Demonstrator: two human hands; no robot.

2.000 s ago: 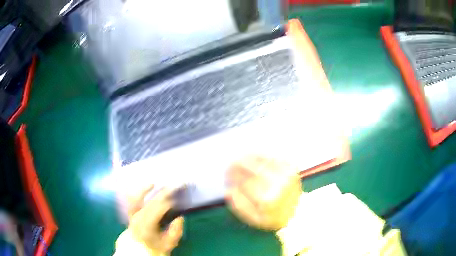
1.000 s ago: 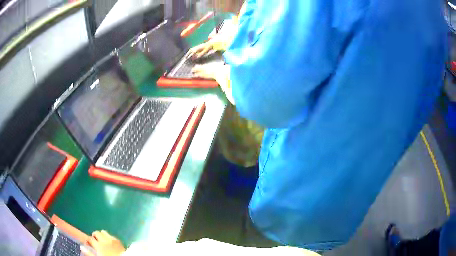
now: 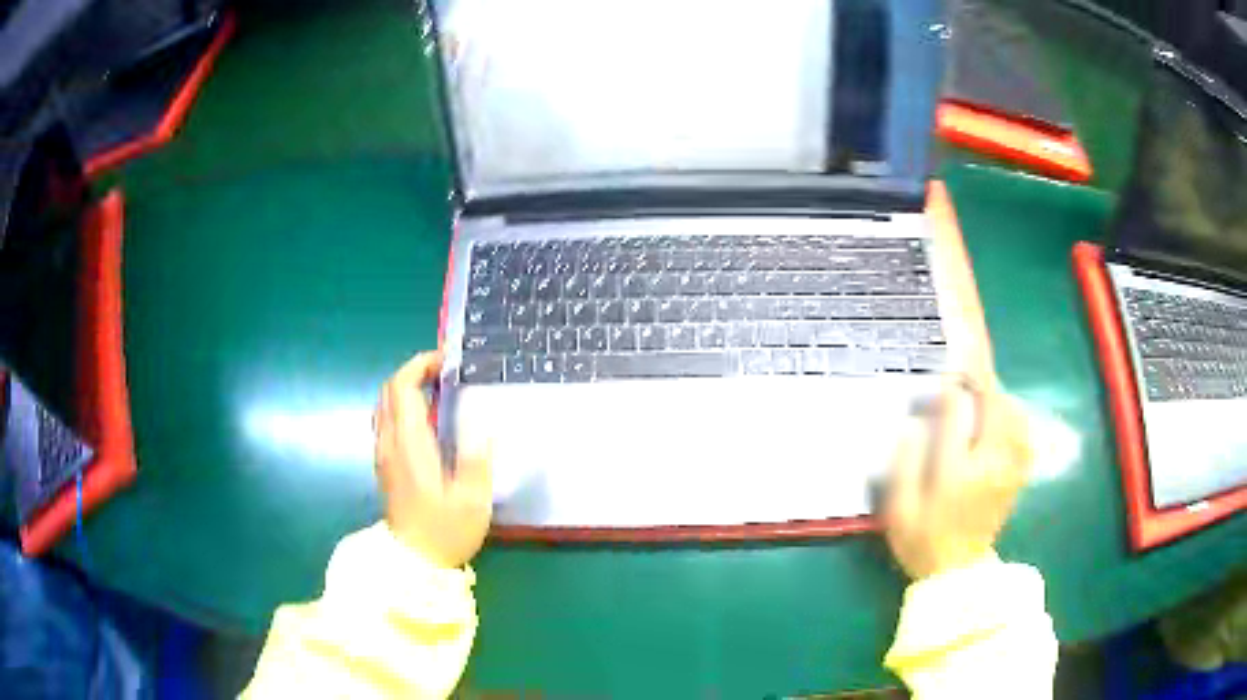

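An open silver laptop (image 3: 704,301) with black keys lies centrally in front of me on a red tray (image 3: 684,533). Its screen (image 3: 643,89) shows a large white window and a dark blue strip at the right. The palm rest is washed out by glare. My left hand (image 3: 438,472) holds the laptop's left front edge, thumb on the palm rest and fingers along the side. My right hand (image 3: 957,472) is at the right front corner, fingers blurred over the palm rest. Whether it grips the edge cannot be told. Both sleeves are yellow.
Another open laptop (image 3: 1203,424) on a red tray (image 3: 1135,451) stands at the right. Red trays and dark laptops stand at the left, one with a blue cable (image 3: 79,506). Another red tray (image 3: 1012,137) is at the back right. The green surface (image 3: 274,287) has bright reflections.
The view has swung from a side laptop and a person in a blue smock back to the central laptop. Both my hands are now in view at its front corners.
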